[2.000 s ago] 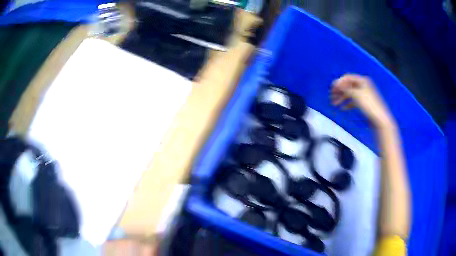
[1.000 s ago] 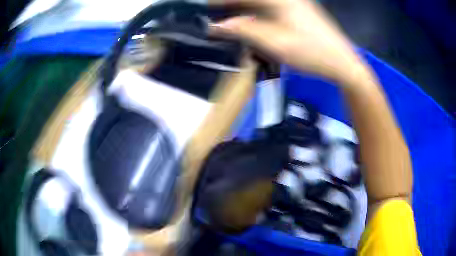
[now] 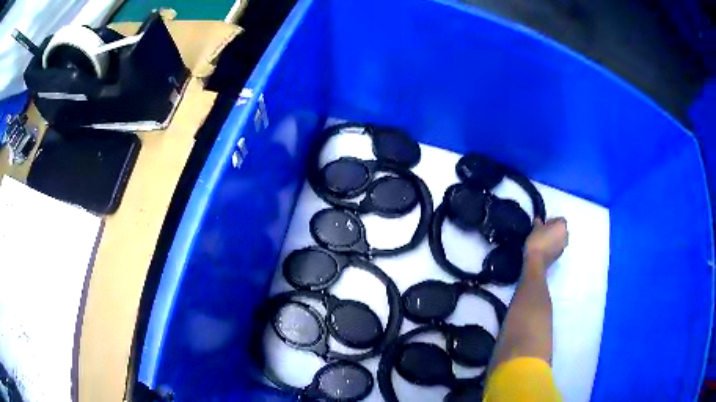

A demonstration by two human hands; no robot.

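Several black over-ear headphones lie in interlocked groups on a white layer sheet inside a large deep blue bin. My right hand, with a yellow sleeve, reaches into the bin and is closed on the headband of the headphones at the upper right of the layer. Those headphones overlap another pair just below. The fingertips are partly hidden behind the band. My left hand is not in view.
On the bench left of the bin are a black tape dispenser with a pale roll, a flat black rectangle like a smartphone and a white bench mat. The bin's near-left wall stands beside the bench edge.
The view has turned right over the bin. My right hand has moved from holding headphones up over the bench down into the bin, where headphones now lie at the upper right.
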